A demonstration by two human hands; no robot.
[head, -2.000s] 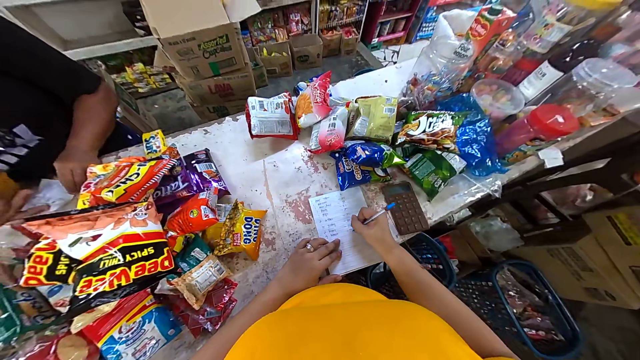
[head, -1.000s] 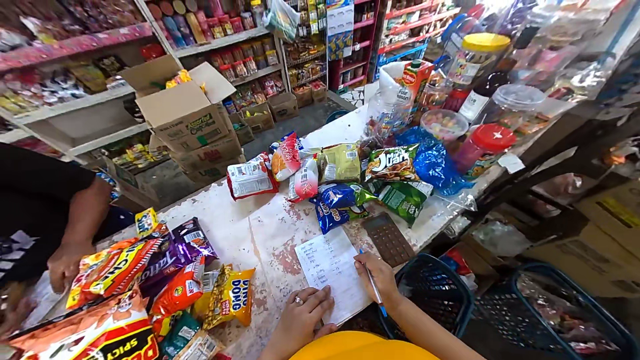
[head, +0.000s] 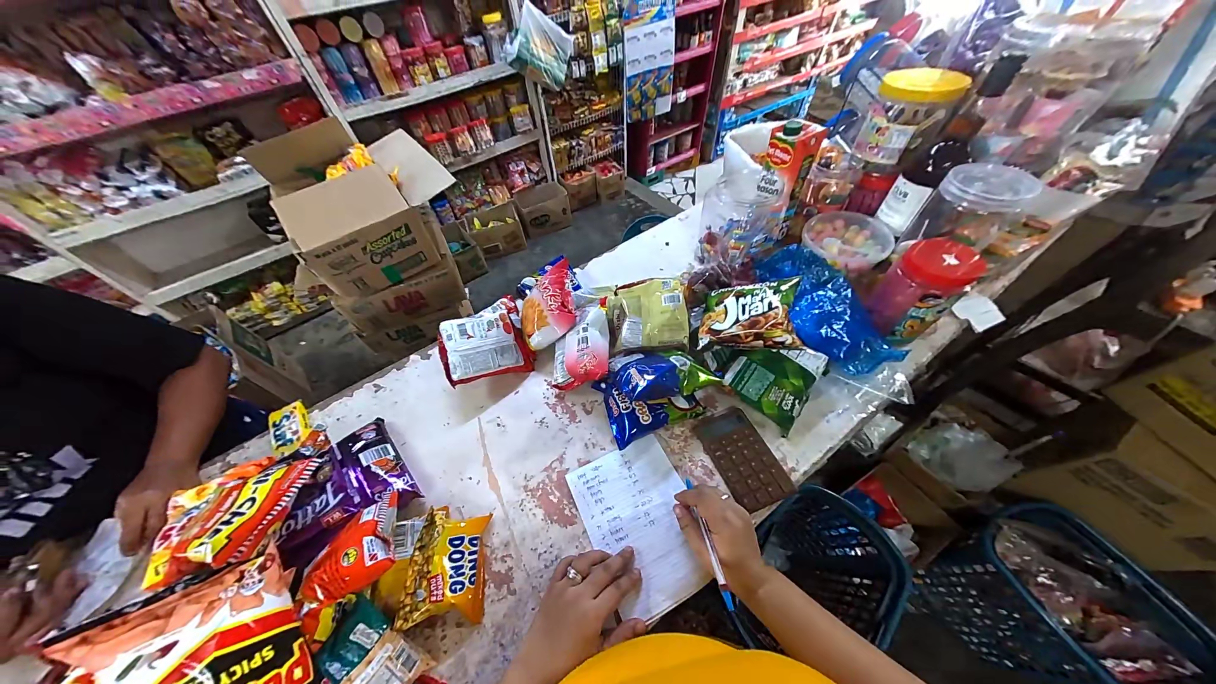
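Note:
A sheet of paper with handwritten lines (head: 632, 518) lies on the worn white counter (head: 513, 456). My left hand (head: 591, 598), a ring on one finger, rests on the sheet's lower left part and grips nothing visible. At the sheet's right edge, my right hand (head: 724, 540) holds a blue and white pen (head: 708, 551). A brown calculator (head: 744, 460) lies just beyond that hand. Snack bags spread above the paper, among them a blue one (head: 638, 394) and a green one (head: 771, 385). To the left is a yellow Ding Dong bag (head: 445, 570) beside a purple bag (head: 351, 484).
Another person's hand (head: 142, 503) is at the far left by more snack bags. Plastic jars (head: 936, 271) and a blue plastic bag (head: 828, 313) crowd the counter's right end. Blue plastic baskets (head: 836, 551) stand below at right. Cardboard boxes (head: 366, 237) are stacked beyond the counter.
The view has tilted up, showing more of the shelves. My right hand, with the pen, has moved down along the sheet's right side. My left hand stays on the paper.

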